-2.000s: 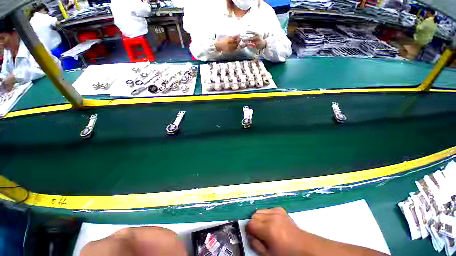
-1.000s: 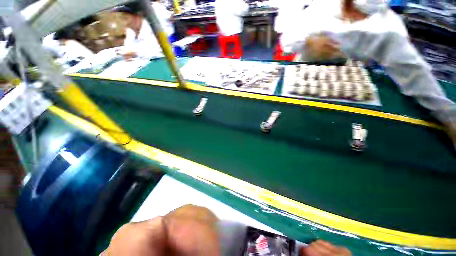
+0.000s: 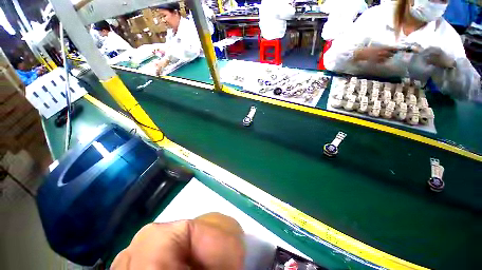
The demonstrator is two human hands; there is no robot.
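My left hand (image 3: 185, 243) is large and blurred at the bottom edge, its fingers curled and its lower part cut off. A pale grey patch (image 3: 259, 254) shows just right of it; I cannot tell what it is or whether the hand holds it. The black tray (image 3: 281, 255) is cut off at the bottom edge, right of the hand, with shiny white and reddish bits in it. The white work mat (image 3: 211, 203) lies behind the hand. My right hand is out of the picture.
The dark-blue domed machine (image 3: 95, 184) stands at the left, a white slotted rack (image 3: 53, 94) beyond it. Yellow posts rise beside the green conveyor belt (image 3: 296, 174), which carries spaced watches (image 3: 331, 149). Across it are a watch holder tray (image 3: 334, 109) and a person in white.
The view has swung left, bringing the blue machine and rack into sight. The tray has shifted down and right in the picture. My right hand has left the picture.
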